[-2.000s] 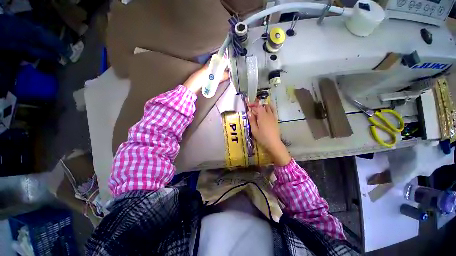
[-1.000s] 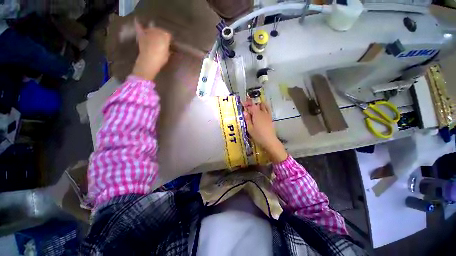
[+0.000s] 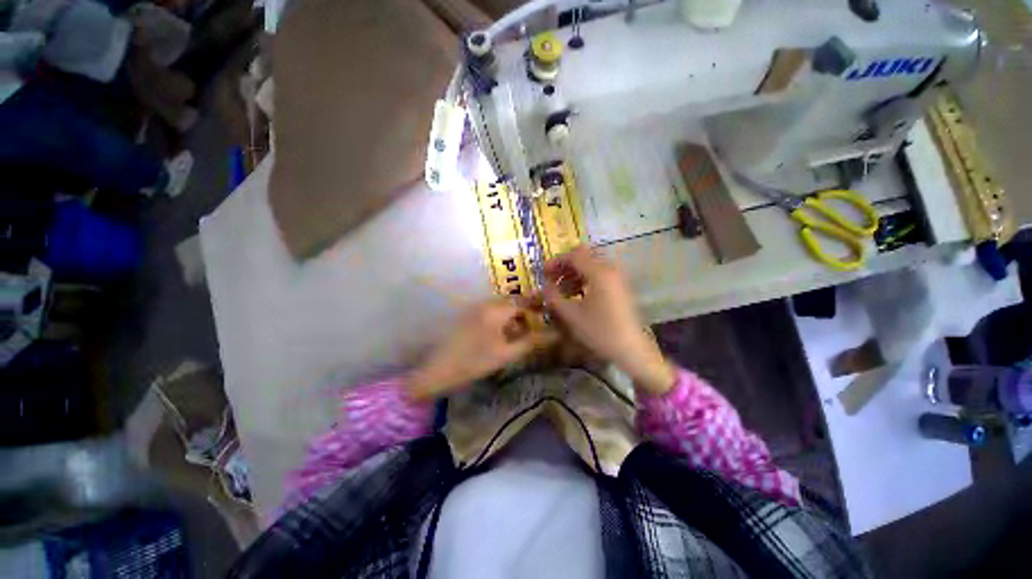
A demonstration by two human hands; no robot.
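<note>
My left hand (image 3: 481,345) and my right hand (image 3: 594,305) are close together over the front end of the yellow tape (image 3: 498,232). Their fingertips pinch a small brown strip (image 3: 548,339), blurred and mostly hidden by the fingers. Another brown strip (image 3: 719,204) lies flat on the machine bed, right of the needle. A large brown cloth panel (image 3: 351,124) lies at the back left. The needle area is below the machine head, beyond my hands, with no cloth seen under it.
The white JUKI machine (image 3: 736,102) spans the back right. Yellow-handled scissors (image 3: 835,228) lie on the bed at right. The lit sewing lamp (image 3: 445,144) hangs left of the needle. A side table (image 3: 905,464) at right holds a bottle and scraps.
My left hand has come from the brown panel to the front edge. My right hand has drawn back from the needle. One of the two strips is gone from the bed.
</note>
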